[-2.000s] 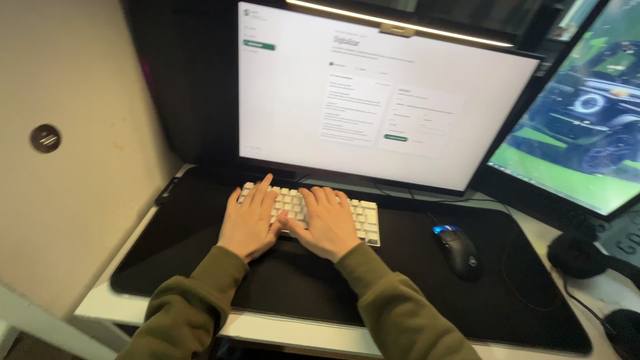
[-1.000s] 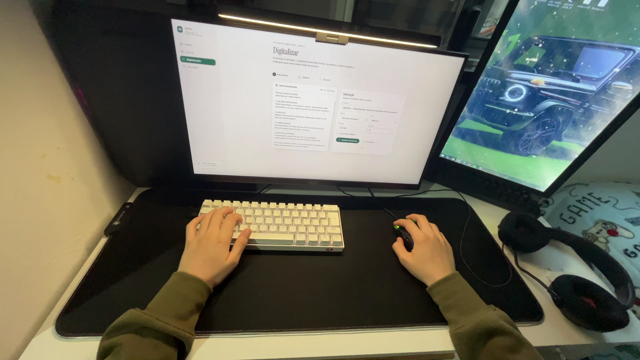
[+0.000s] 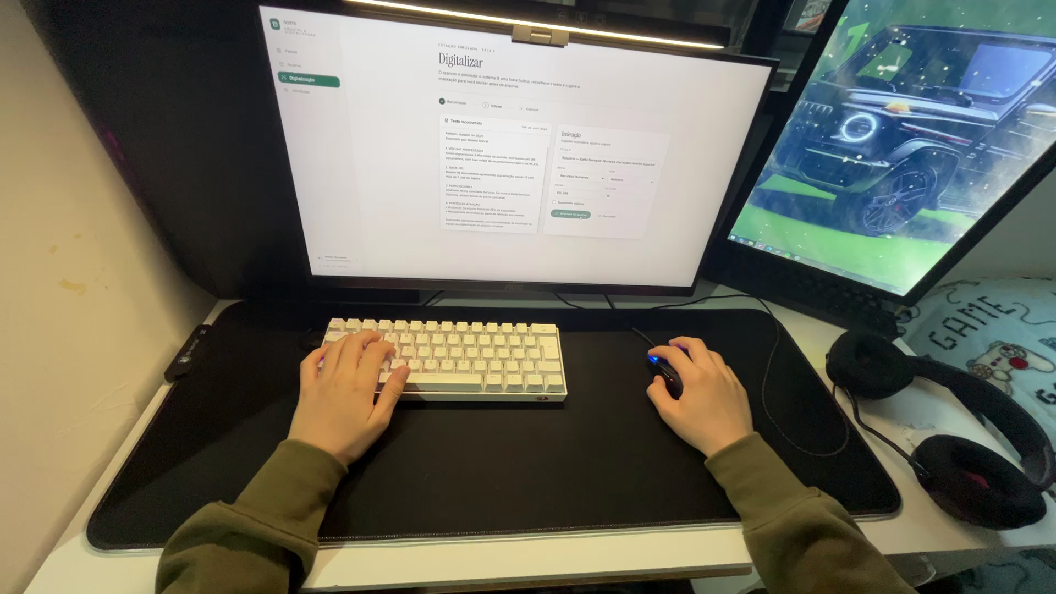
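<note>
My left hand (image 3: 345, 400) rests on the left end of a compact white keyboard (image 3: 474, 382), its fingers spread over the keys and the thumb near the lower row. Further right, my right hand (image 3: 703, 398) is closed over a black computer mouse (image 3: 665, 374) with a blue light. Both keyboard and mouse lie on a large black desk mat (image 3: 511, 478). Behind them a wide monitor (image 3: 396, 206) shows a light page with text, a form and green buttons.
A second monitor (image 3: 899, 140) with a dark off-road vehicle picture stands at the right. Black headphones (image 3: 982, 404) lie beside the mat, near a patterned fabric (image 3: 982, 330). A lit light bar (image 3: 540, 35) tops the main monitor. A wall (image 3: 74, 272) borders the left.
Two seconds ago both hands were on the keyboard; my right hand has since moved right onto the mouse. My left hand stays at the keyboard. The view has shifted.
</note>
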